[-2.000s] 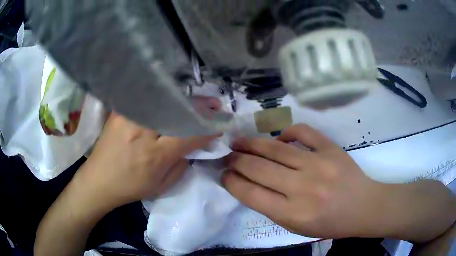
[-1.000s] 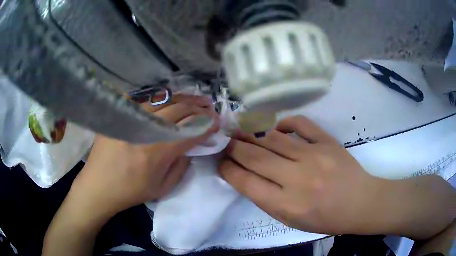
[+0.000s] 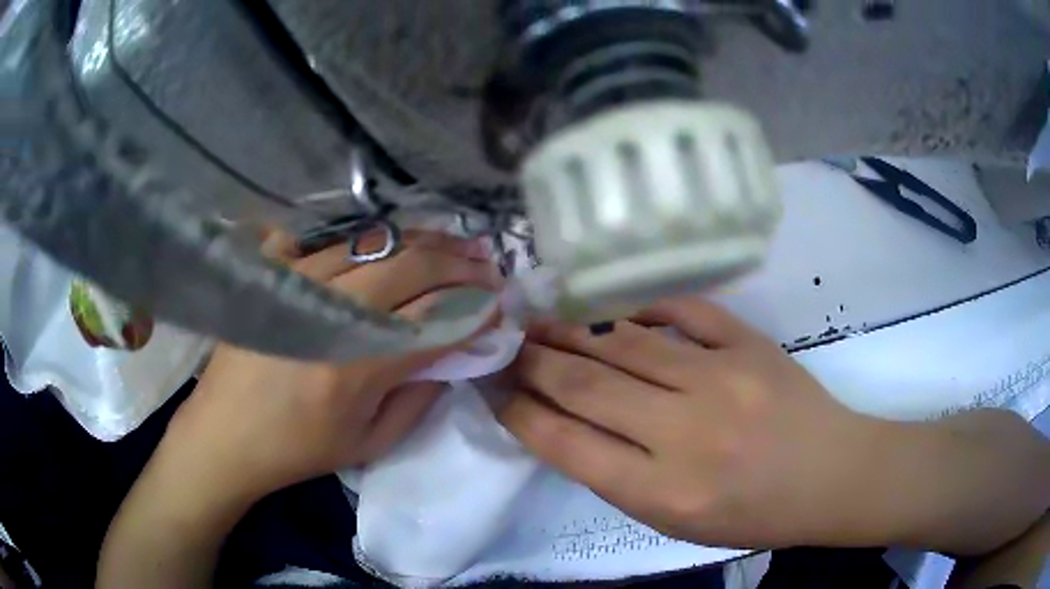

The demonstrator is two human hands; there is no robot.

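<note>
A white fabric piece (image 3: 443,495) hangs from under both hands over the front edge of the bed, with a folded edge between my fingertips. My left hand (image 3: 334,357) holds the fabric left of the needle area, its fingers partly hidden by the machine's curved lever. My right hand (image 3: 702,426) lies with its fingers bent on the fabric, its fingertips beside the left ones. The needle and presser foot are mostly hidden. The ribbed off-white tension knob (image 3: 651,207) covers the area right of the needle.
The grey machine head (image 3: 875,69) fills the top. Black thread snips (image 3: 915,198) lie on the white machine bed (image 3: 766,270) at right. A white cloth with a green and red print (image 3: 109,316) hangs at left. White material with stitch-like marks (image 3: 956,374) covers the front edge.
The view has shifted, so the knob appears further left than two seconds ago. My left hand's fingers have moved forward beside the needle area. The tan block is now hidden behind the knob.
</note>
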